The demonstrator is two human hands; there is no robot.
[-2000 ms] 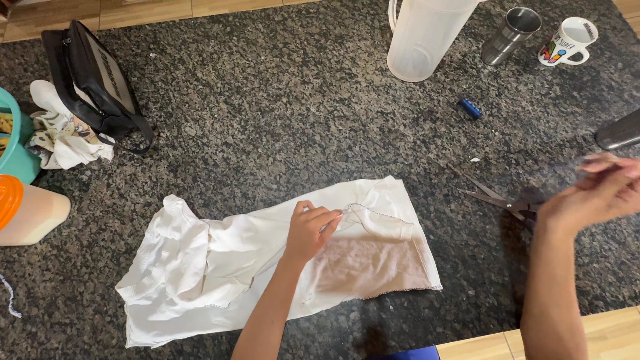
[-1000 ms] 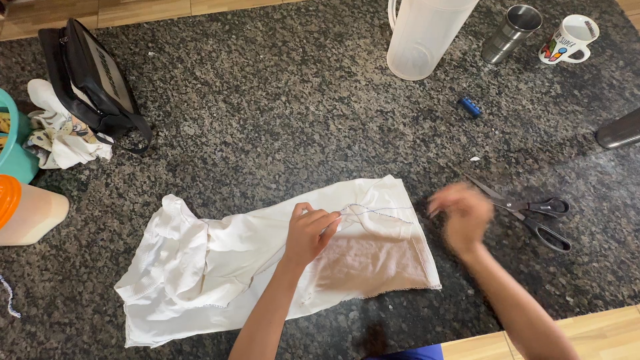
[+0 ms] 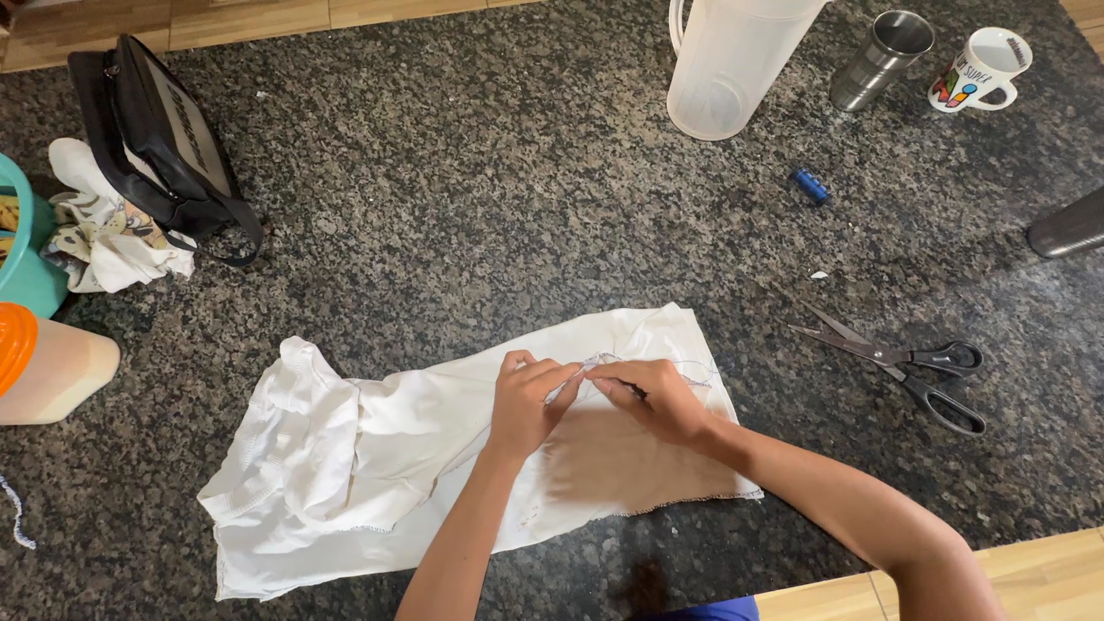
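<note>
A white cloth garment (image 3: pixel 414 405) lies spread on the dark granite counter, its left part bunched and a beige patch (image 3: pixel 638 466) on its right part. My left hand (image 3: pixel 530 401) pinches the fabric at the patch's upper edge between thumb and fingers. Close against it, the fingertips of my right hand (image 3: pixel 651 392) are pinched together at the same spot; a needle cannot be made out there. Loose blue thread (image 3: pixel 703 373) loops over the cloth just right of my right hand. Black-handled scissors (image 3: pixel 888 358) lie with parted blades to the right of the garment.
A blue thread spool (image 3: pixel 811 185) lies beyond the scissors. At the back stand a clear plastic pitcher (image 3: pixel 729 78), a steel tumbler (image 3: pixel 880 65) and a white mug (image 3: pixel 975 78). On the left are a black bag (image 3: pixel 159 142), crumpled cloths (image 3: pixel 112 246), a teal basket (image 3: pixel 39 267) and an orange-lidded container (image 3: pixel 65 371).
My right hand has come from the far right, over the scissors, to my left hand at the cloth. My left hand has stayed at the patch's upper edge.
</note>
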